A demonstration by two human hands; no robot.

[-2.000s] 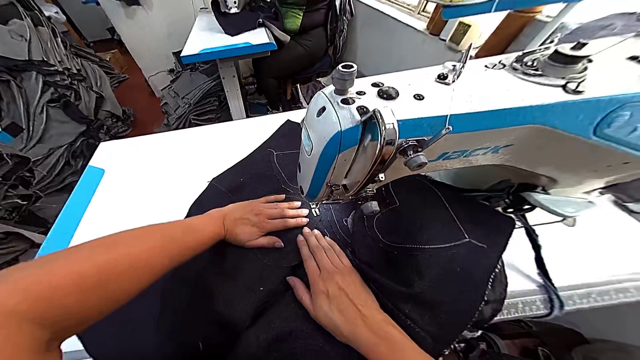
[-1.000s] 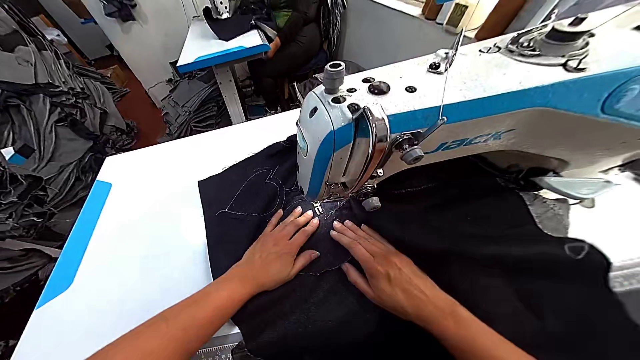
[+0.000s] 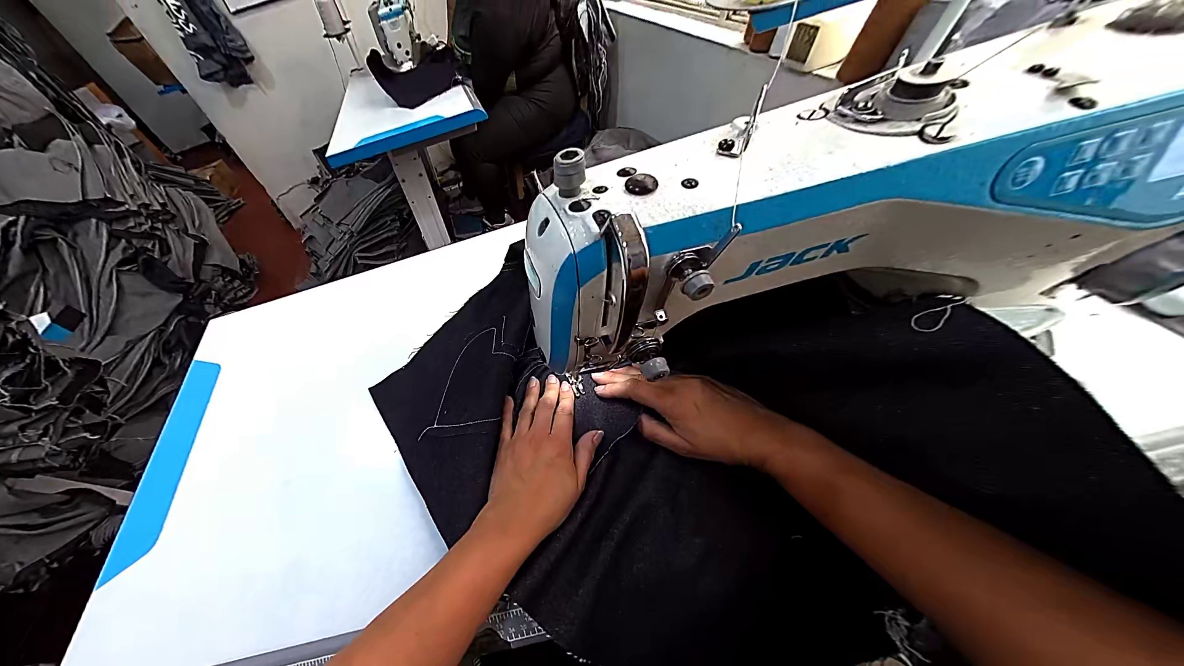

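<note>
Dark denim fabric (image 3: 666, 546) lies under the head of a white and blue Jack industrial sewing machine (image 3: 592, 250), spreading left over the table and right beneath the machine arm. Light stitching marks a curved outline on its left part. My left hand (image 3: 541, 462) rests flat on the fabric, fingertips just left of the presser foot (image 3: 578, 381). On the other side my right hand (image 3: 689, 416) touches the cloth with bent fingers, its index fingertip close to the foot. Whether its thumb and fingers pinch the fabric cannot be told. The needle tip is hard to make out.
The white table (image 3: 305, 462) has a blue edge strip at left. Heaps of grey and black garment pieces (image 3: 111, 240) lie beyond it. Behind stands another sewing table (image 3: 407, 120) with a machine, where a person (image 3: 518, 92) in dark clothes sits. A thread stand pole rises at upper right.
The fabric has been turned and shifted under the machine, with more of it now to the right. My right hand has moved in closer to the presser foot; my left hand stays beside it.
</note>
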